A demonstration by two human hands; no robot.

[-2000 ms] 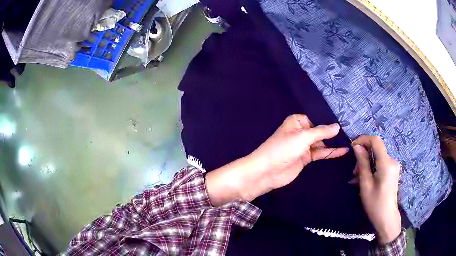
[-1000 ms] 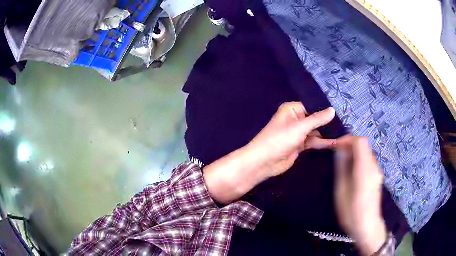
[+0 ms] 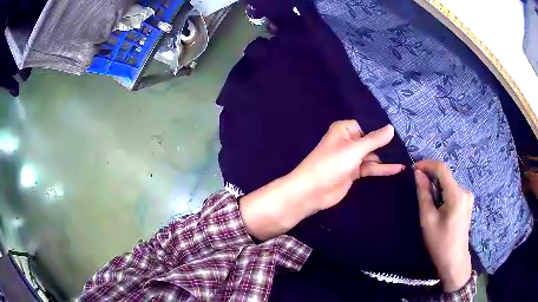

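A large dark navy cloth (image 3: 283, 112) hangs over the middle of the view, with white tooth-like stitches at its lower edges. A blue-grey lining (image 3: 436, 106) with a dark leaf pattern joins it along a slanting seam. My left hand (image 3: 330, 171) lies on the dark cloth and pinches it by the seam, thumb on top and a finger stretched toward the right hand. My right hand (image 3: 445, 218) has its thumb and fingertip together at the seam, just right of the left fingertips. A needle is too small to make out clearly there.
A blue plastic basket (image 3: 127, 56) with grey cloth (image 3: 74, 35) over it stands at the upper left. Behind the lining curves a pale table edge with a yellowish tape measure (image 3: 484, 41). Green floor (image 3: 118, 153) shows at the left.
My right hand, blurred and over the left fingertips one second ago, is now further right, back at the seam. My left hand sits slightly higher than two seconds ago.
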